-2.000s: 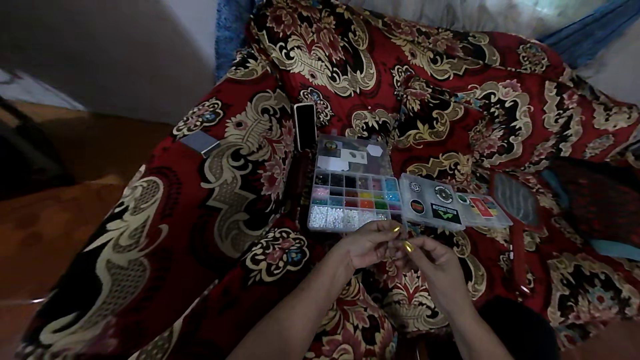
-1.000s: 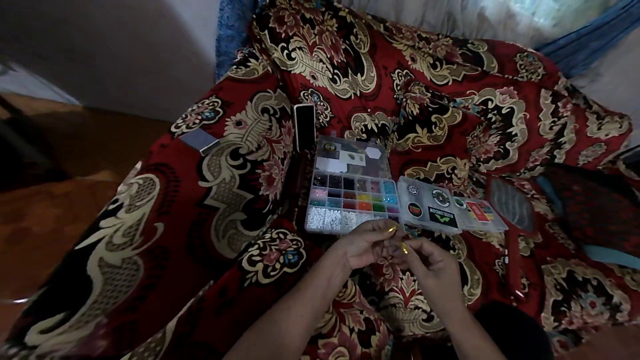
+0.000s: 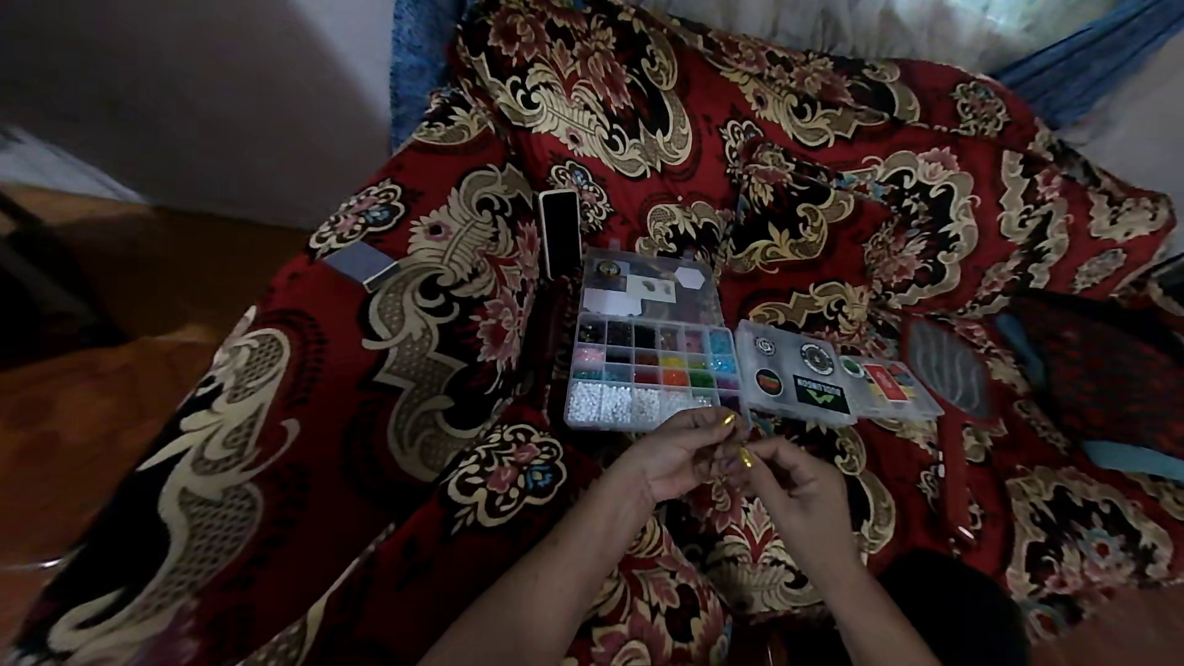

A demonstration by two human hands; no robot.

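Observation:
My left hand (image 3: pixel 680 458) and my right hand (image 3: pixel 800 486) meet just in front of a clear plastic bead organizer (image 3: pixel 647 370). Thumbs and fingertips are pinched close together, and gold-coloured polish shows on the nails. Whatever lies between the fingertips is too small and dark to make out. The organizer lies open, its compartments filled with beads in white, black, pink, orange, green and blue. Its raised transparent lid (image 3: pixel 698 301) has paper pieces and stickers on it. Right of it, near my right hand, lies a closed translucent case (image 3: pixel 786 342) bearing round and rectangular stickers.
A smartphone (image 3: pixel 560 233) leans behind the organizer's left corner. A grey flat box (image 3: pixel 356 264) lies farther left on the patterned red sofa cover (image 3: pixel 305 398). At right are a smaller clear case (image 3: pixel 911 398), a red-handled hairbrush-like object (image 3: pixel 953 472) and a dark red fabric item (image 3: pixel 1101 379).

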